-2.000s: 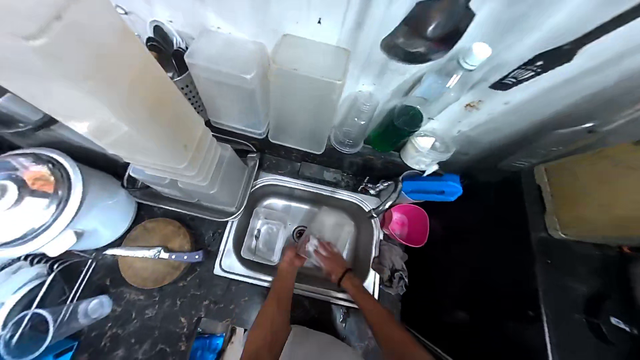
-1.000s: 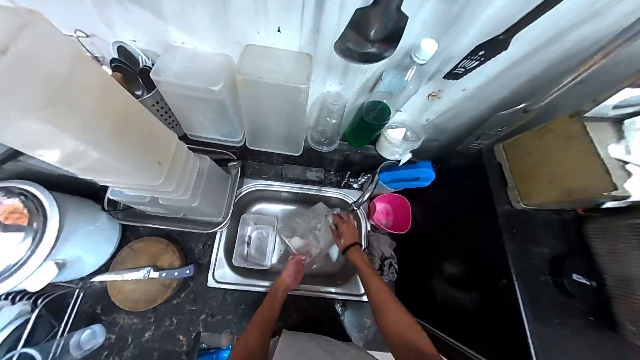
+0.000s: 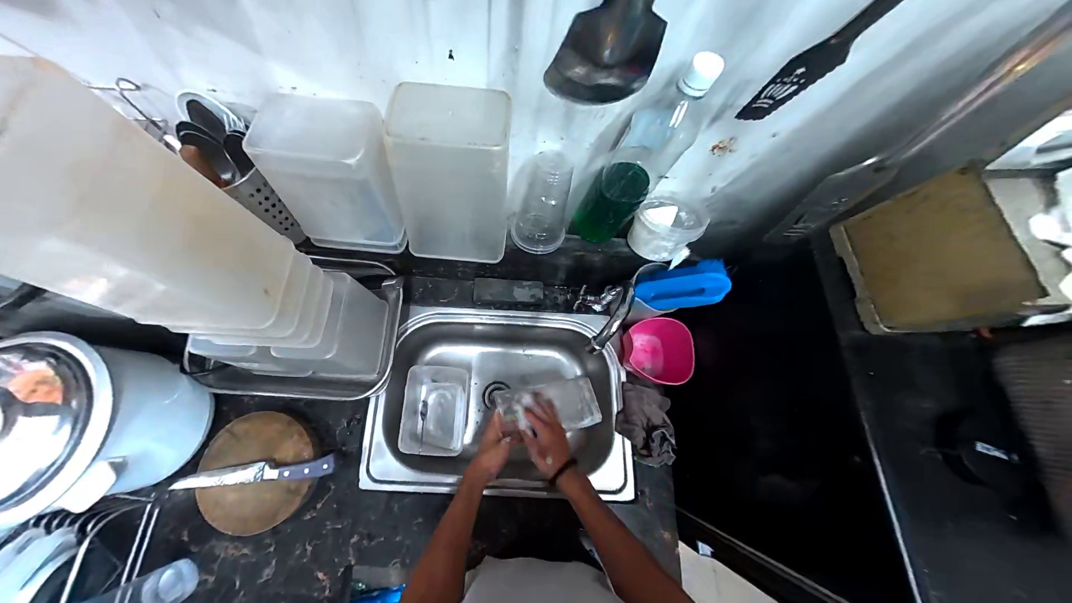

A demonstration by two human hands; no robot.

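Note:
Both my hands are over the stainless steel sink (image 3: 528, 339). My left hand (image 3: 494, 445) holds the near left end of a clear plastic container (image 3: 578, 404). My right hand (image 3: 544, 431), with a dark band at the wrist, presses something whitish, perhaps foam or a scrubber, against that container; the fingers partly hide it. Left of the drain (image 3: 496, 394), a second clear plastic container (image 3: 434, 410) lies in the basin with a thin object inside. The faucet (image 3: 614, 320) reaches over the basin's right rim, beside a pink plastic tub (image 3: 659, 350).
A knife (image 3: 251, 474) lies across a round wooden board (image 3: 243, 511) at the left. Stacked plastic containers (image 3: 167, 226) lean over a metal tray (image 3: 381, 381). Behind the sink stand tall containers (image 3: 448, 176) and a bottle of green liquid (image 3: 615, 197). A grey cloth (image 3: 649, 423) lies right of the sink.
My right hand has moved from the container's far right side, one second ago, down to its near left end beside my left hand. The container now lies lower and flatter in the sink.

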